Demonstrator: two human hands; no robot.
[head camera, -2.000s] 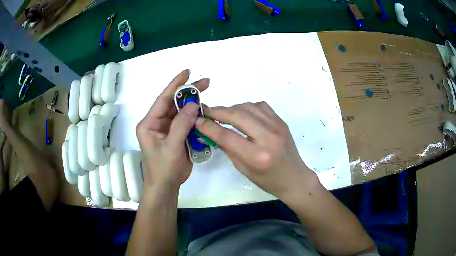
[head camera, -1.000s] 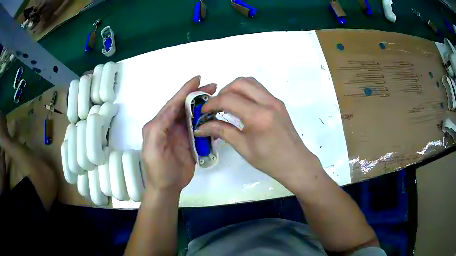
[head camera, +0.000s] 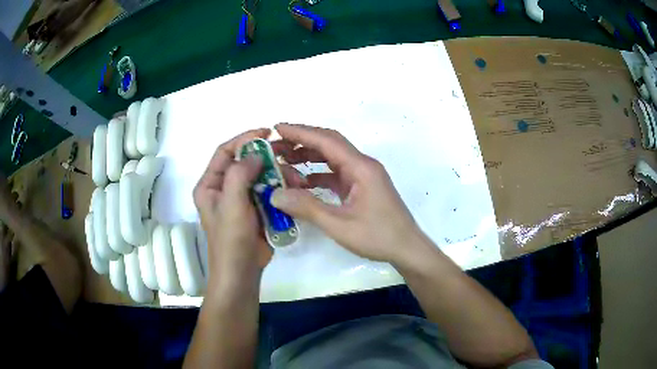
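Observation:
A white housing shell (head camera: 282, 238) is held upright, open side facing up, over the white sheet. A green circuit board (head camera: 267, 163) lies in its upper part and a blue battery (head camera: 278, 218) in its lower part. My left hand (head camera: 234, 194) grips the shell from the left, its thumb over the circuit board. My right hand (head camera: 346, 191) is at the shell's right side, its thumb on the battery near the board's lower end and its fingers near the shell's upper right edge. The fingers hide part of the shell's edges and any wires there.
Smooth white housings (head camera: 121, 212) stand in rows at left. A green belt (head camera: 191, 47) behind carries wired batteries and shells. A perforated grey bar (head camera: 54, 90) is at upper left. Brown cardboard (head camera: 547, 144) lies right, with white shells (head camera: 643, 124) beyond. Another person's arm (head camera: 43, 241) is at far left.
The circuit board now shows flat in the shell's upper part, where blue was visible before. My right hand's fingers have spread around the shell. The belt's parts have shifted left.

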